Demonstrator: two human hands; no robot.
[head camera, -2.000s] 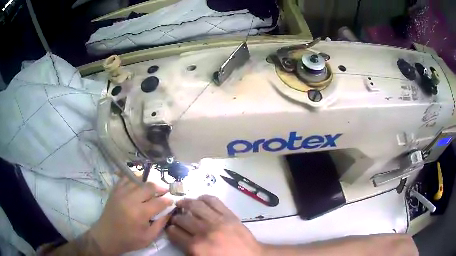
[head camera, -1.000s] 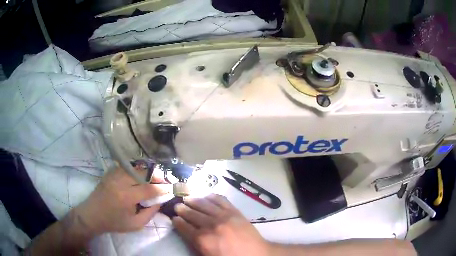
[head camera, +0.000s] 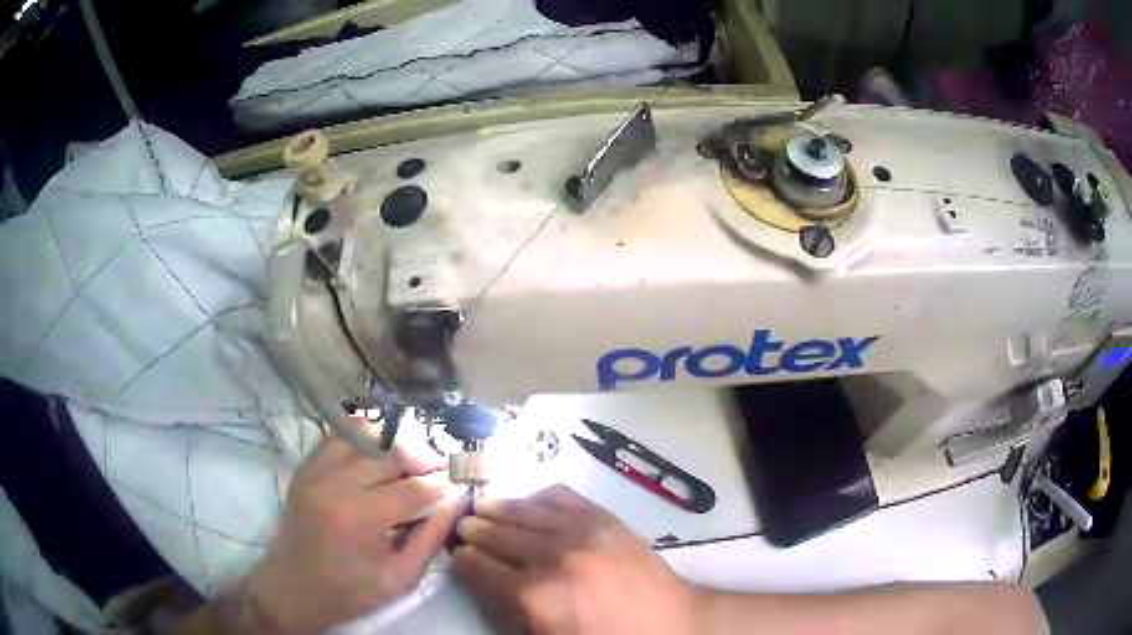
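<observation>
White quilted lining (head camera: 137, 310) with dark diagonal stitch lines lies left of the sewing machine and runs under my hands. A dark purple fabric edge shows between my fingers just in front of the presser foot (head camera: 468, 466). My left hand (head camera: 360, 515) is left of the foot, its fingers pinching the fabric edge. My right hand (head camera: 559, 558) lies just right of it, fingertips close together on the same fabric edge. The fingertips partly hide the fabric, and the lamp glare washes out the needle area.
The cream machine arm (head camera: 695, 285) spans the view. Black thread snips (head camera: 646, 466) with a red mark lie on the bed (head camera: 732, 558), beside a black flat rectangle (head camera: 804, 459). More quilted pieces (head camera: 459, 75) lie in the wooden-edged tray behind. A yellow-handled tool (head camera: 1102, 453) is far right.
My left hand has turned and moved closer to my right hand; a pale folded strip seen at its fingers a second ago no longer shows clearly. The view has shifted slightly.
</observation>
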